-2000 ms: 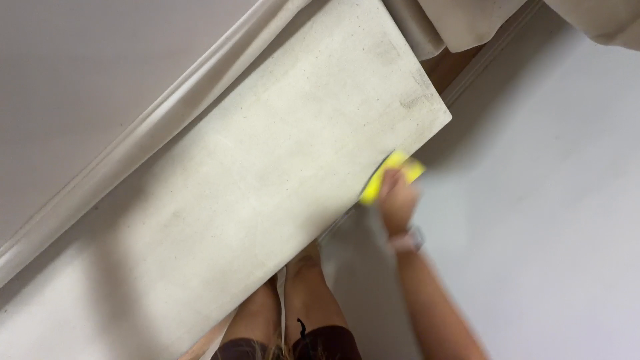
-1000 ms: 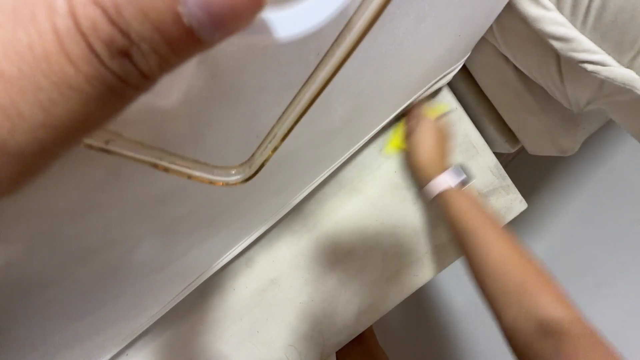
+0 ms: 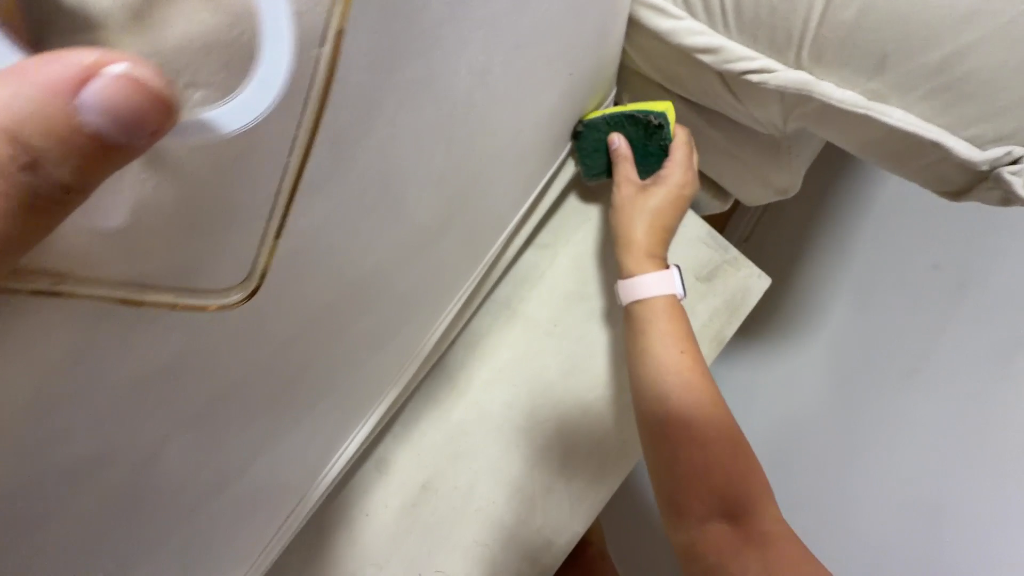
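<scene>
My right hand, wearing a watch with a pink band, grips a yellow sponge with a dark green scouring side. Thumb on the green face, it holds the sponge at the upright pale surface, by the far inner corner of an off-white ledge. Close to the camera, at top left, my left hand shows mainly its thumb, over a clear case with a brownish rim and a white ring. The rest of that hand is out of view.
Cream fabric with thick folded edges hangs at the upper right, beside the ledge's far end. A narrow trim strip runs between the upright surface and the ledge. Pale floor lies to the right. Part of a bare leg shows below.
My right hand has moved with the sponge from the ledge's outer edge to its inner side, then to the far inner corner. My left hand and the clear case have come into view.
</scene>
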